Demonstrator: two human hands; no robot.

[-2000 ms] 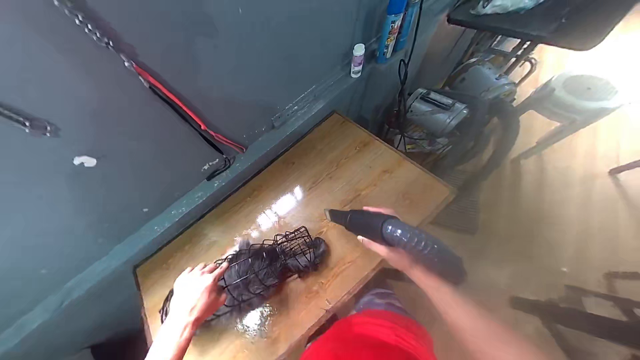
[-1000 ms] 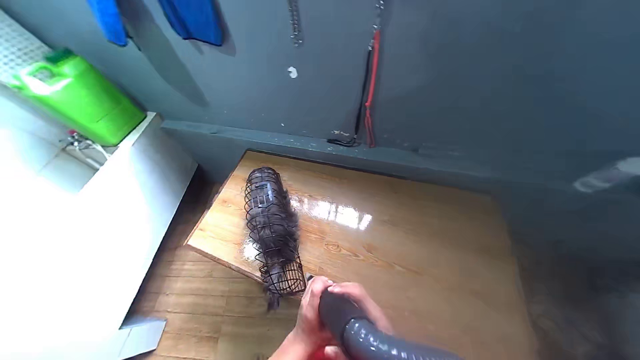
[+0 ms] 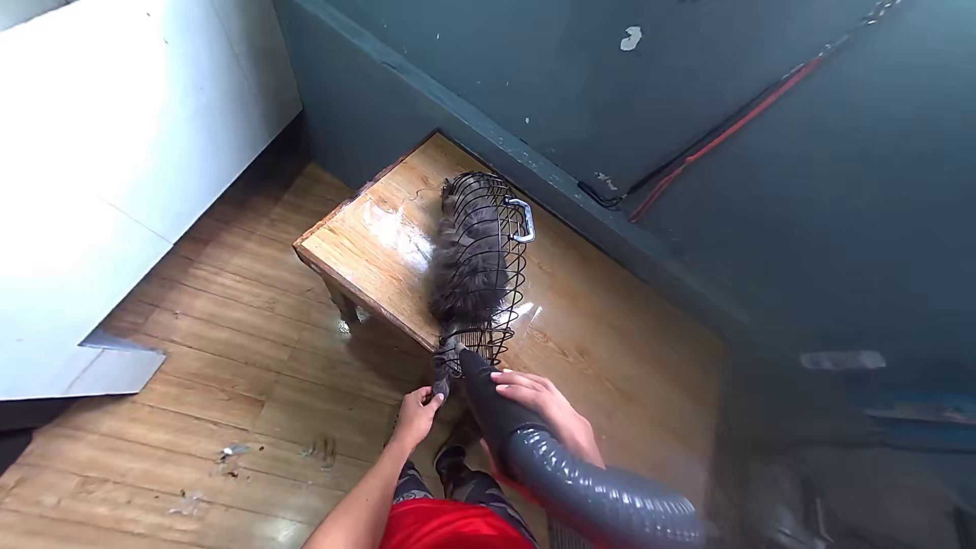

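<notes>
A grey long-haired cat (image 3: 469, 267) lies inside a cylindrical black wire cage (image 3: 512, 293) on a wooden table (image 3: 595, 351). The cage has a metal carabiner (image 3: 526, 221) clipped on its side. My left hand (image 3: 418, 415) pinches the tip of the furry tail (image 3: 444, 374), which comes out of the cage's near end past the table edge. My right hand (image 3: 549, 408) is wrapped around the black nozzle (image 3: 488, 400) of a blower with a ribbed grey hose (image 3: 602, 496). The nozzle's tip is close to the base of the tail.
A dark grey wall with a ledge (image 3: 534, 164) runs behind the table. A red and black leash (image 3: 709, 149) hangs on it. To the left stands a white tiled block (image 3: 137, 175). Tufts of hair (image 3: 232, 451) lie on the wood-look floor (image 3: 213, 381).
My left hand, beside the nozzle one second ago, now holds the tail. The nozzle has come to the cage's near end. The view has turned and moved in closer.
</notes>
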